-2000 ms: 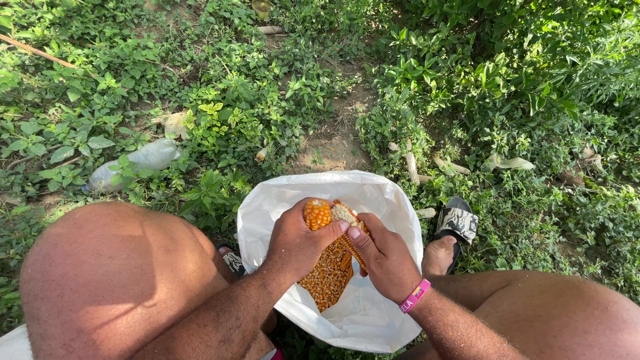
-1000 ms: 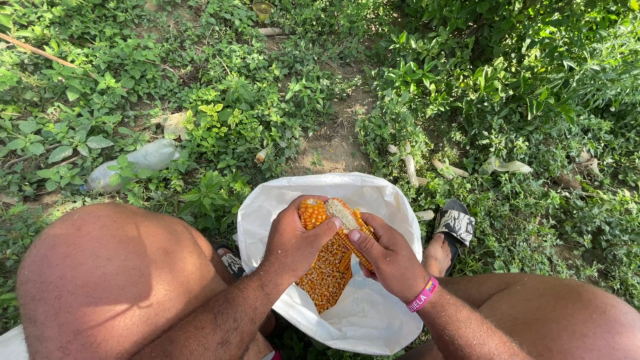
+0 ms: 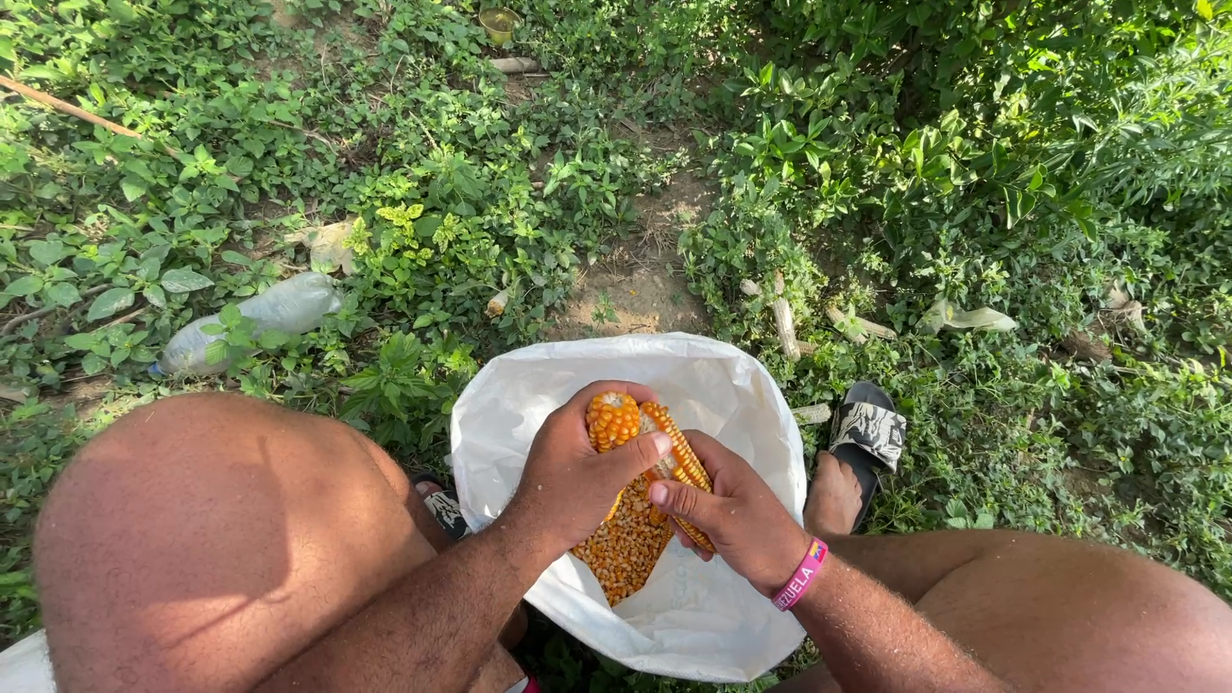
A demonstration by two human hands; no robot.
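Observation:
Over the open mouth of a white woven sack (image 3: pixel 500 404), both hands work close together. My left hand (image 3: pixel 577 462) is closed around an ear of corn (image 3: pixel 612 422) with orange kernels, its thumb lying toward the other ear. A second ear of corn (image 3: pixel 685 457), partly bare of kernels on the side facing the left thumb, is gripped by my right hand (image 3: pixel 736 510). The two ears are side by side, close or touching. Loose corn kernels (image 3: pixel 626 553) lie inside the sack below the hands. A pink wristband (image 3: pixel 801 575) circles the right wrist.
My bare knees flank the sack. A slide sandal (image 3: pixel 866 433) is on the right foot; another (image 3: pixel 443 508) shows at left. A plastic bottle (image 3: pixel 255 322) lies among low weeds at left. Bare corn cobs (image 3: pixel 784 318) and a stick (image 3: pixel 72 109) lie on the ground.
The ear in my right hand has turned, so its bare side faces less toward the camera. Both hands remain over the sack, holding corn.

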